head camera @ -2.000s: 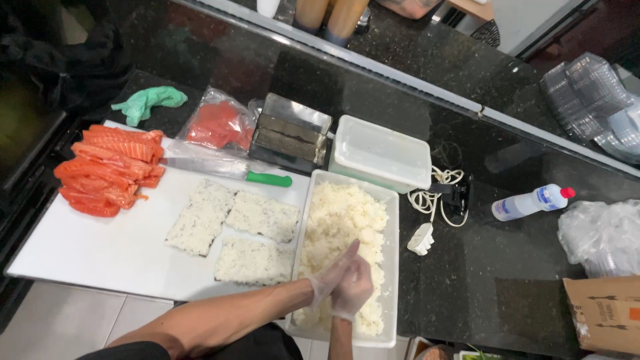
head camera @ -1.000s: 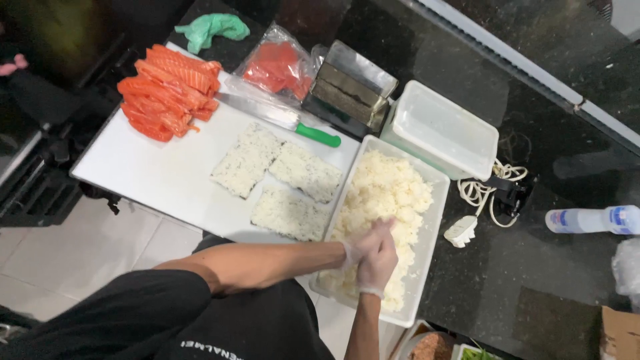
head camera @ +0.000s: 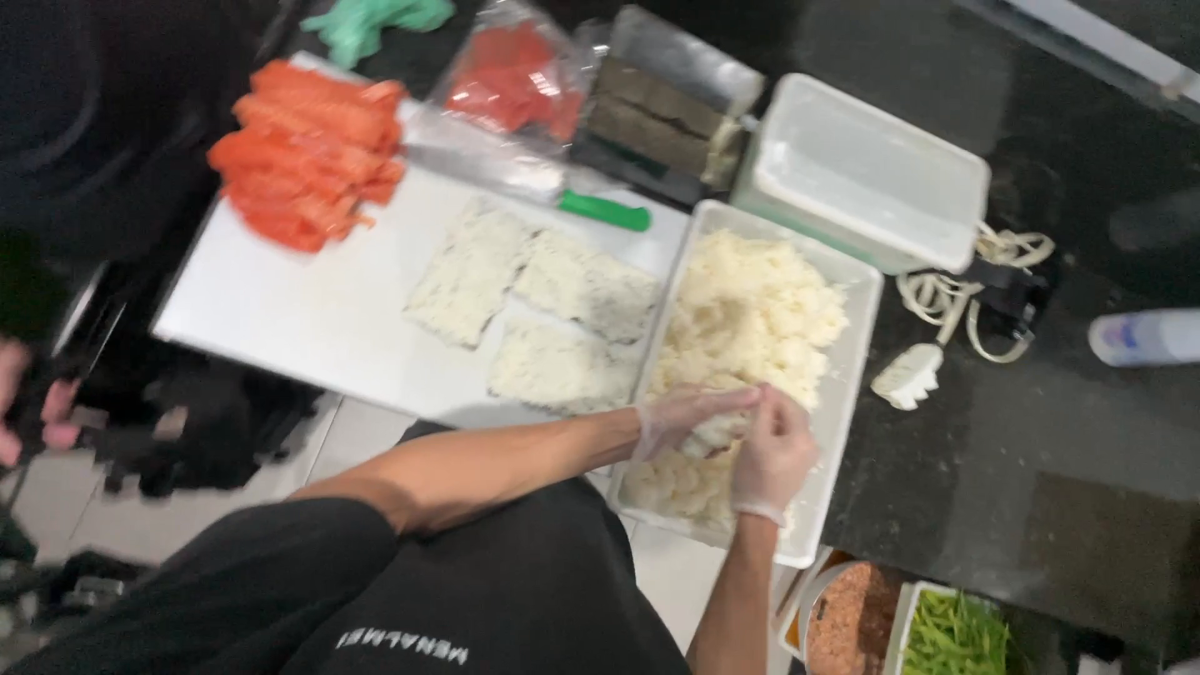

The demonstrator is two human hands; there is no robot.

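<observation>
Both of my hands wear clear plastic gloves and meet over the lower half of a white tub (head camera: 855, 366) of cooked rice (head camera: 759, 300). Between them is a clump of rice (head camera: 717, 433), with my left hand (head camera: 689, 419) around its left side. My right hand (head camera: 776, 450) presses at the clump from the right, fingertips touching the left hand. To the left, several rice-covered nori sheets (head camera: 469, 272) lie on a white cutting board (head camera: 309, 319). A knife with a green handle (head camera: 605, 210) rests along the board's far edge. Sliced raw salmon (head camera: 314, 155) is piled at the board's left end.
Beyond the board are a green cloth (head camera: 375, 23), a plastic bag of red pieces (head camera: 516, 80) and a metal box of nori (head camera: 656, 112). A lidded plastic container (head camera: 872, 173), a white cable (head camera: 937, 291) and a bottle (head camera: 1148, 337) stand right. Minced filling (head camera: 853, 619) and chopped greens (head camera: 956, 633) are near.
My hands, pressed together over the rice before, now have a clump of rice between them. The view has shifted and turned.
</observation>
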